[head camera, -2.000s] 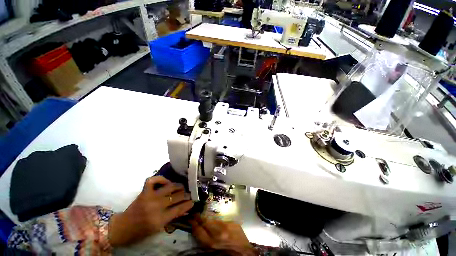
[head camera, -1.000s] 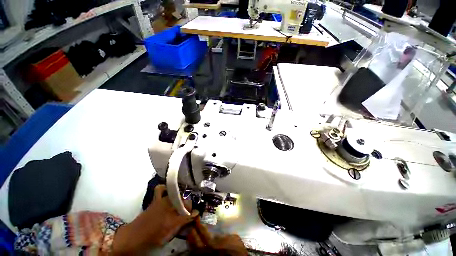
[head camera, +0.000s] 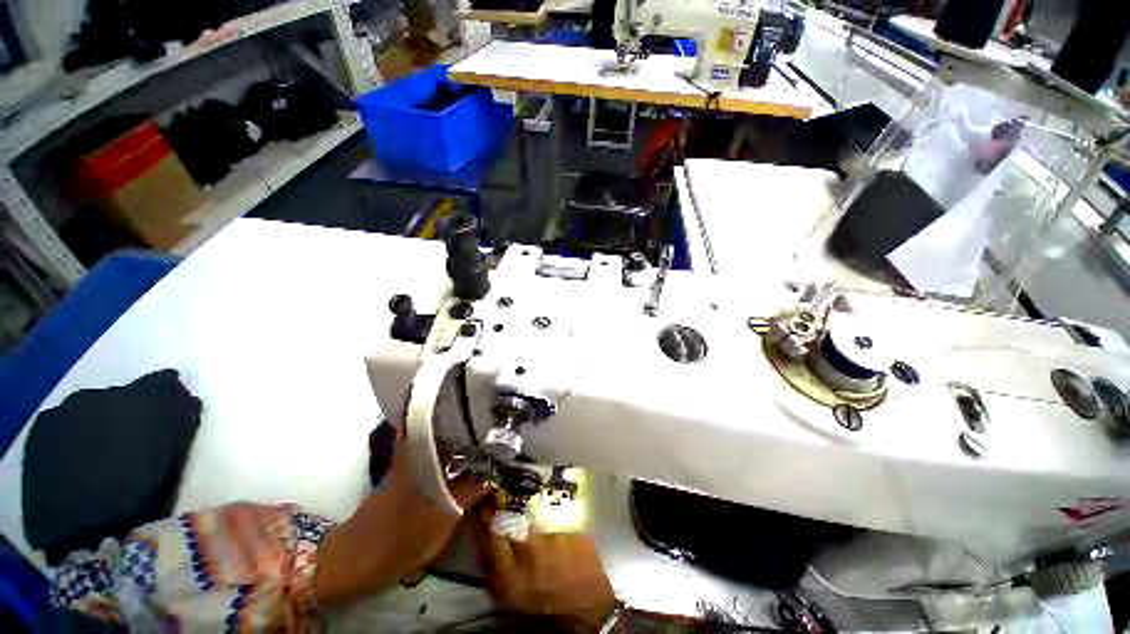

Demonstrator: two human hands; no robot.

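The white sewing machine (head camera: 744, 409) fills the middle and right, its lamp lighting the presser foot (head camera: 535, 486) area. My left hand (head camera: 403, 526) lies left of the foot, its fingers partly behind the pale curved guard (head camera: 428, 421). My right hand (head camera: 545, 572) is just in front of the foot, its fingertips close to my left hand. Both hands press on a black workpiece (head camera: 382, 453). It shows only in small parts beside my left hand and below it; the rest is hidden. A stack of dark cut panels (head camera: 109, 461) lies at the left.
A blue bin (head camera: 74, 325) stands at the left table edge, another blue bin (head camera: 436, 121) beyond the table. Dark snips (head camera: 803, 612) lie under the machine arm. Thread cones (head camera: 973, 22) and a clear bag (head camera: 960, 186) are at the upper right. Another sewing table (head camera: 620, 81) stands behind.
The view has shifted, so the machine head sits further left than two seconds ago. My left hand has moved in behind the guard, covering more of the workpiece. My right hand stays by the foot.
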